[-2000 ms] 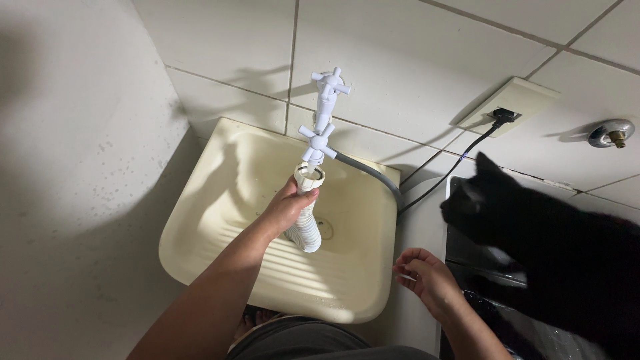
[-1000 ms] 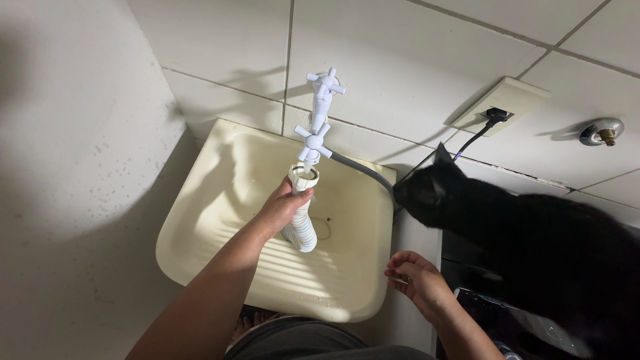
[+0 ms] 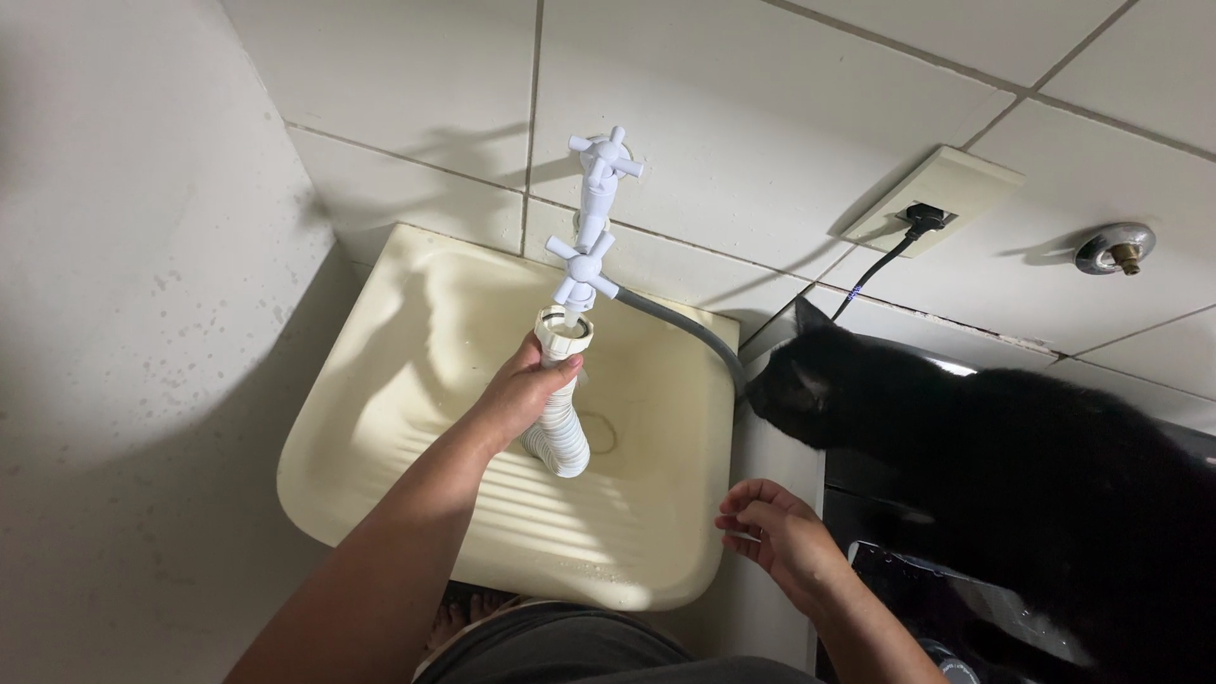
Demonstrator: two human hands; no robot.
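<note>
My left hand (image 3: 532,389) grips a white corrugated drain hose (image 3: 559,437) just below its threaded collar (image 3: 563,332). The collar's open mouth is under the outlet of a white plastic faucet (image 3: 581,271), and water appears to run into it. The hose bends down into a cream plastic laundry sink (image 3: 655,532) with a ribbed slope. A second cross handle (image 3: 605,157) sits higher on the faucet, at the wall. A grey hose (image 3: 679,323) leads right from the faucet. My right hand (image 3: 769,522), fingers apart and curled, hovers by the sink's right edge, holding nothing.
A black cat (image 3: 931,427) stands on a dark glossy appliance (image 3: 912,579) at the right, its nose near the grey hose. Behind it, a black plug sits in a wall outlet (image 3: 978,180). A metal valve fitting (image 3: 1116,249) projects from the tiled wall.
The cat has moved left, bringing its head to the grey hose beside the sink. My left hand keeps its hold on the corrugated hose, and my right hand stays by the sink's right edge.
</note>
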